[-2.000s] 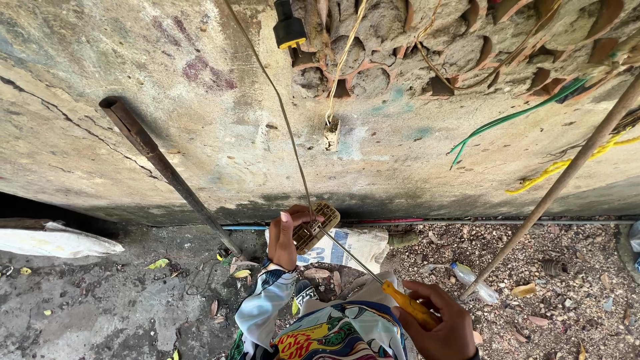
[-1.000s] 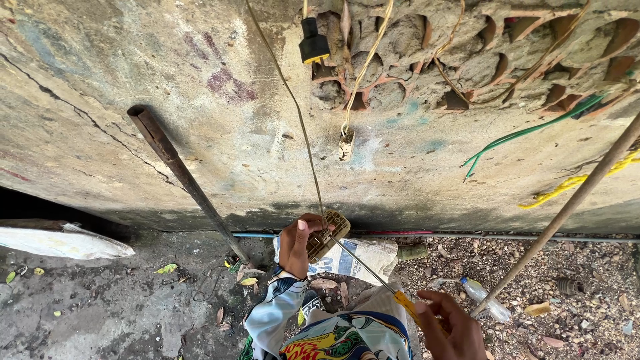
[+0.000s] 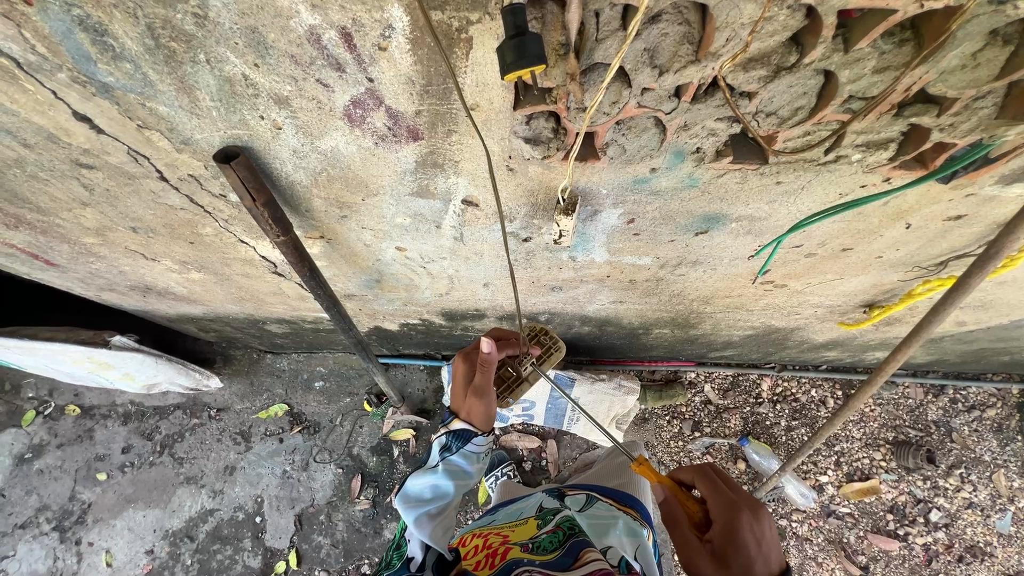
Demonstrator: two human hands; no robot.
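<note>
My left hand [image 3: 480,376] grips a tan plastic electrical fitting [image 3: 524,380], whose ribbed, compartmented side shows. A thin electrical cord [image 3: 492,172] hangs from above and reaches the fitting by my left fingers. My right hand [image 3: 720,520] holds a screwdriver [image 3: 668,492] by its orange handle. The long metal shaft slants up to the left, and its tip is at the inside of the fitting; whether it sits on a screw is too small to tell.
A rusty metal pipe [image 3: 308,272] leans on the wall at left, a pole [image 3: 904,344] at right. A black plug [image 3: 521,48], a small block on twisted wire [image 3: 565,220], green wires [image 3: 848,208] and yellow rope [image 3: 912,298] hang by the wall. A plastic bottle [image 3: 776,470] lies on gravel.
The screwdriver tip stays at the fitting, which my left hand keeps holding. The view has shifted slightly to the left.
</note>
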